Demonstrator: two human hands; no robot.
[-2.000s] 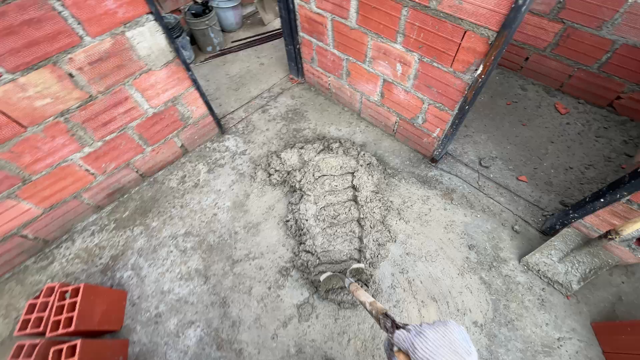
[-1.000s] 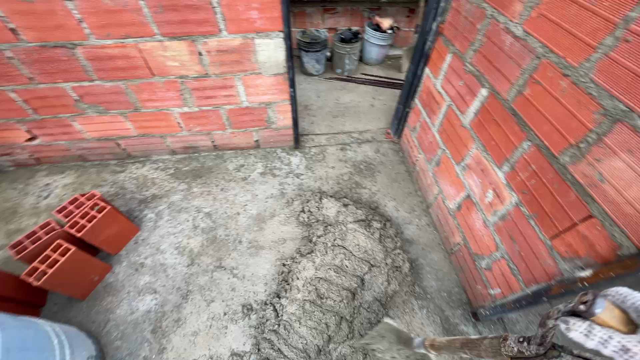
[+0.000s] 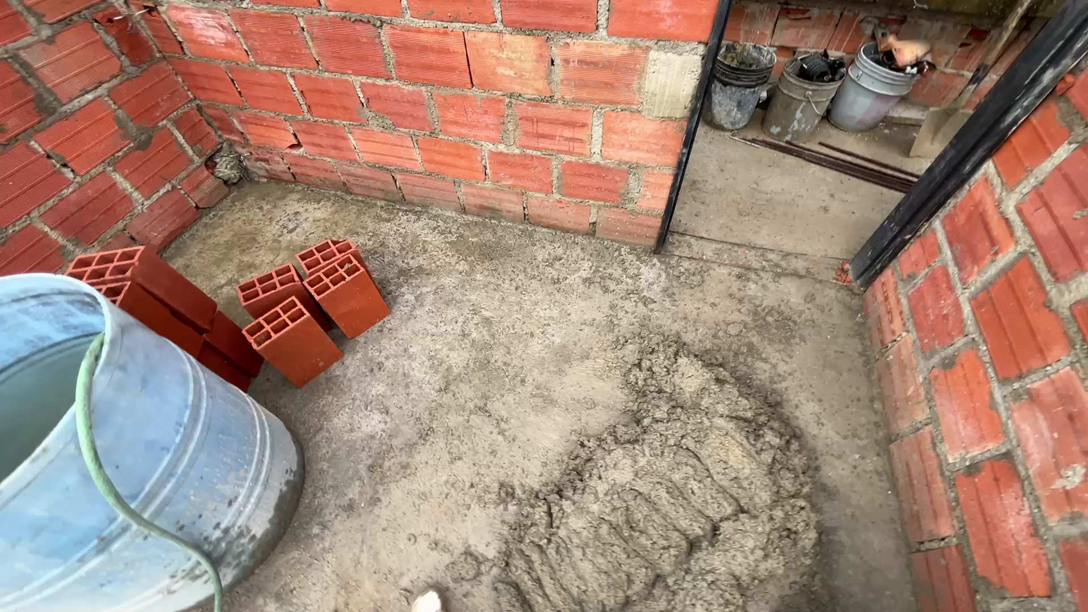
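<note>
Neither of my hands is in view. A low heap of wet mortar (image 3: 680, 493) lies on the concrete floor at the lower right, its top marked with parallel ridges. A small whitish thing (image 3: 427, 602) pokes in at the bottom edge, too little of it showing to tell what it is. On the left stands a large blue drum (image 3: 195, 459) with a green hose (image 3: 106, 484) hanging over its rim. Behind the drum are several hollow clay bricks (image 3: 297, 348), some standing on end and others stacked (image 3: 161, 289).
A brick wall (image 3: 408, 110) runs across the back and another brick wall (image 3: 977, 382) stands at the right. Between them is a doorway with black frame posts (image 3: 960, 144). Beyond it are several buckets (image 3: 803, 98), thin metal bars (image 3: 829, 161) and a shovel blade (image 3: 939, 132).
The view has swung left, bringing in the drum and more of the bricks. The gloved hand and the wooden-handled tool, seen at the mortar earlier, are out of view.
</note>
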